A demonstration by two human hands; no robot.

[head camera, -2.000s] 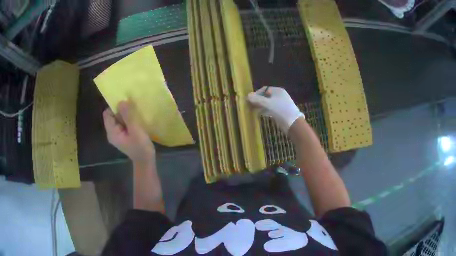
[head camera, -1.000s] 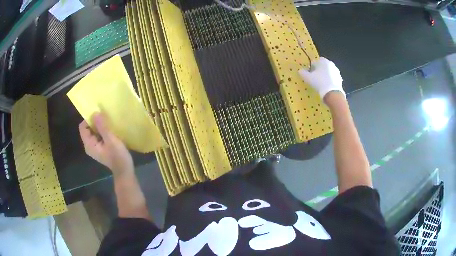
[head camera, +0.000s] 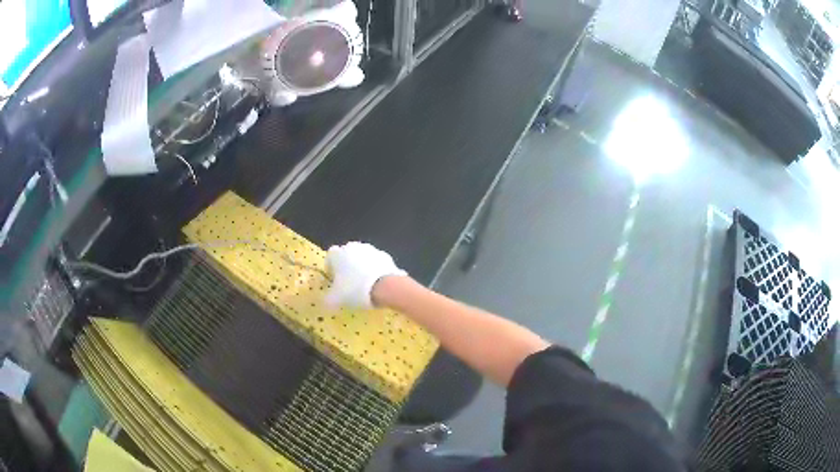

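My right hand [head camera: 362, 275], in a white glove, is on the dotted face of a yellow LED board [head camera: 304, 309] at the far side of the row of green-edged boards [head camera: 336, 419]. The grey test lead [head camera: 157, 265] runs across the boards to the glove; its tip is hidden. A leaning group of yellow boards [head camera: 170, 406] stands on the other side of the row. A corner of the yellow sheet [head camera: 109, 454] shows at the bottom left. My left hand is out of the picture.
A round fan-like unit [head camera: 313, 57], white papers [head camera: 129, 106] and cables stand behind the bench. The black mat [head camera: 405, 147] runs away between metal rails. A black lattice rack [head camera: 778, 290] is on the floor at the right. A bright light reflects off the floor.
The view has swung right, so my left hand has left the picture. My gloved right hand has moved from the leaning boards to the dotted board at the other side, with the lead.
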